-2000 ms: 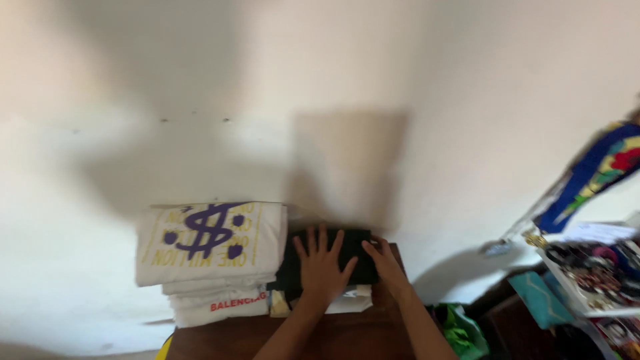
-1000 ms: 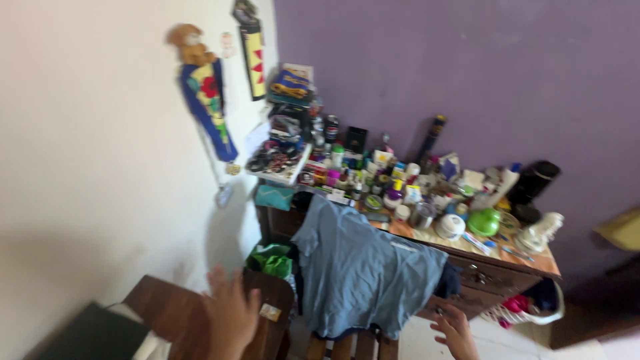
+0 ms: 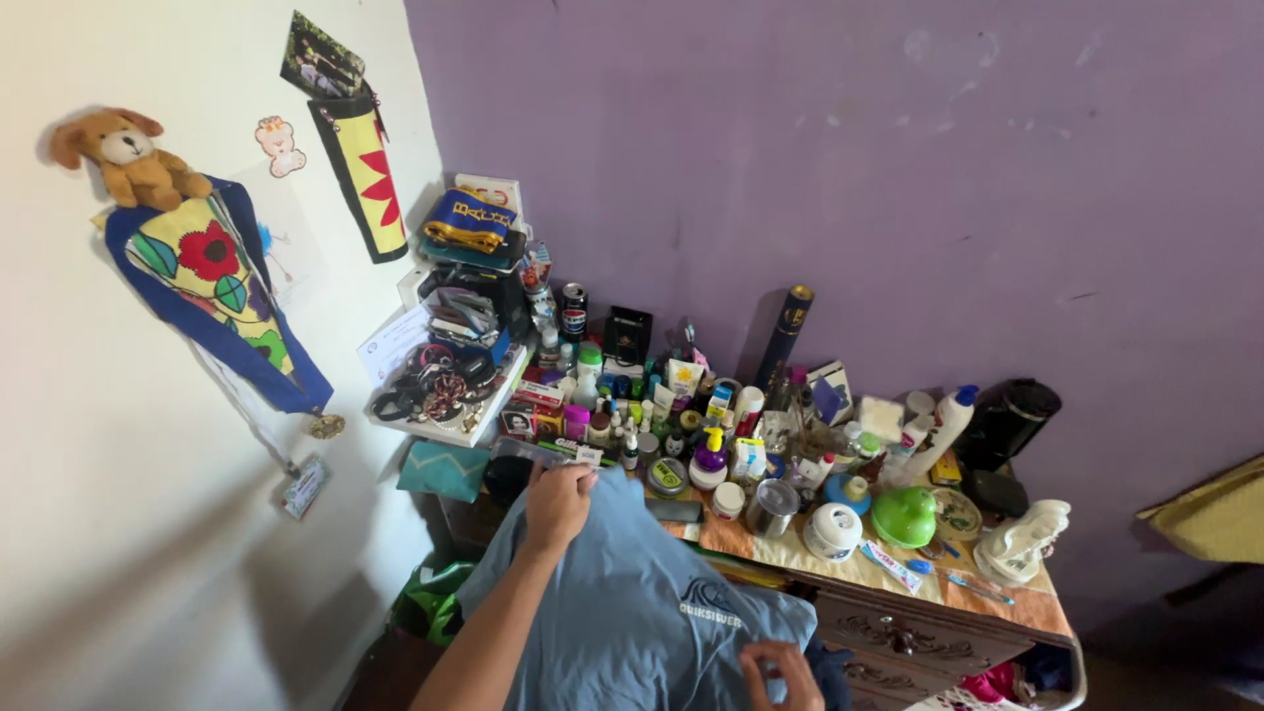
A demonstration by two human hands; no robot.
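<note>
A blue-grey T-shirt (image 3: 612, 592) with a small printed logo hangs in front of the wooden dresser. My left hand (image 3: 559, 504) is closed on the shirt's upper edge, close to the toiletries on the dresser top. Lower right, my right hand (image 3: 780, 676) is at the shirt's side with its fingers curled; whether it grips the cloth cannot be told. The bottom of the shirt runs out of view.
Crowded bottles and jars, among them a purple pump bottle (image 3: 709, 459), cover the dresser (image 3: 889, 632). A white figurine (image 3: 1022, 543) stands at its right end. Hair ties fill a white tray (image 3: 474, 425) at left. A green bag (image 3: 434, 602) lies below, beside the wall.
The view has swung right from the folded clothes to the dresser. My left hand has moved from above the brown wooden surface to the T-shirt's top; my right hand has come to the shirt's side.
</note>
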